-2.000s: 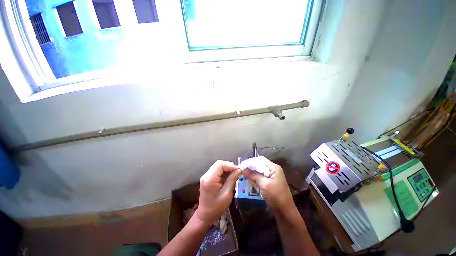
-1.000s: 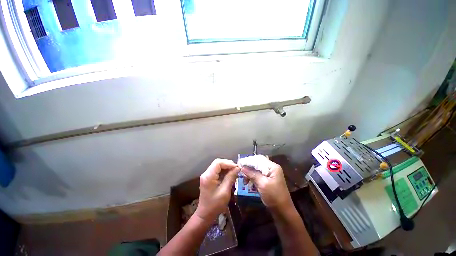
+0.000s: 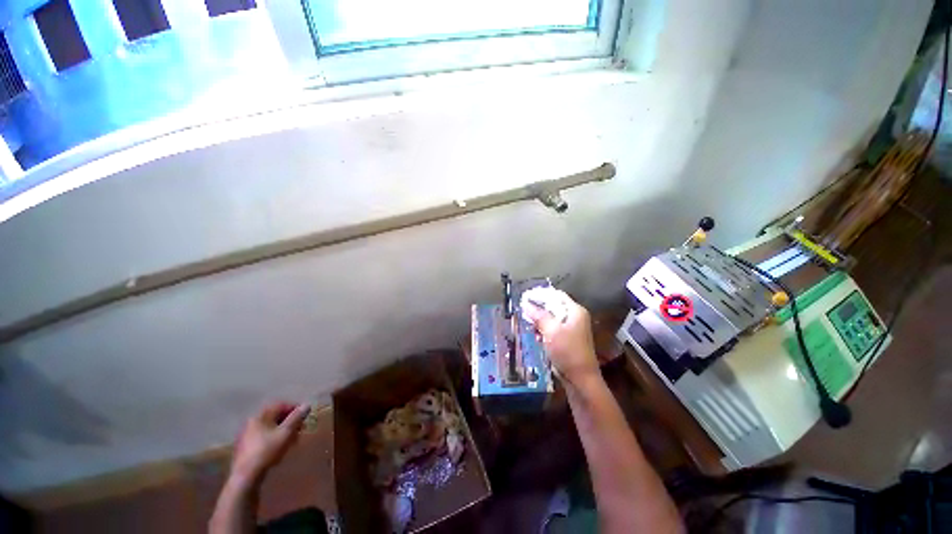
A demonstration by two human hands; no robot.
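Note:
A small pale, crumpled bundle (image 3: 540, 305) is held in the fingers of my right hand (image 3: 562, 332), just above the right side of the small blue lever fixture (image 3: 482, 360). The fixture has upright black levers, and its top shows fully. My left hand (image 3: 265, 442) is away to the left, beside the cardboard box (image 3: 353, 459). Its thumb and forefinger tips are close together; whether something small is between them is too small to tell. The open box holds beige pieces (image 3: 418, 430) and shiny clear plastic.
A cream-white machine (image 3: 736, 428) with a green keypad panel (image 3: 856, 321), slotted guard (image 3: 710, 297) and black cable (image 3: 809, 360) stands at the right. A pipe (image 3: 344, 238) runs along the wall below the window. A dark object (image 3: 903, 508) is at the bottom right.
My hands have come apart. My left hand moved down and left past the box; my right hand moved slightly up with the bundle. The view has shifted right and down.

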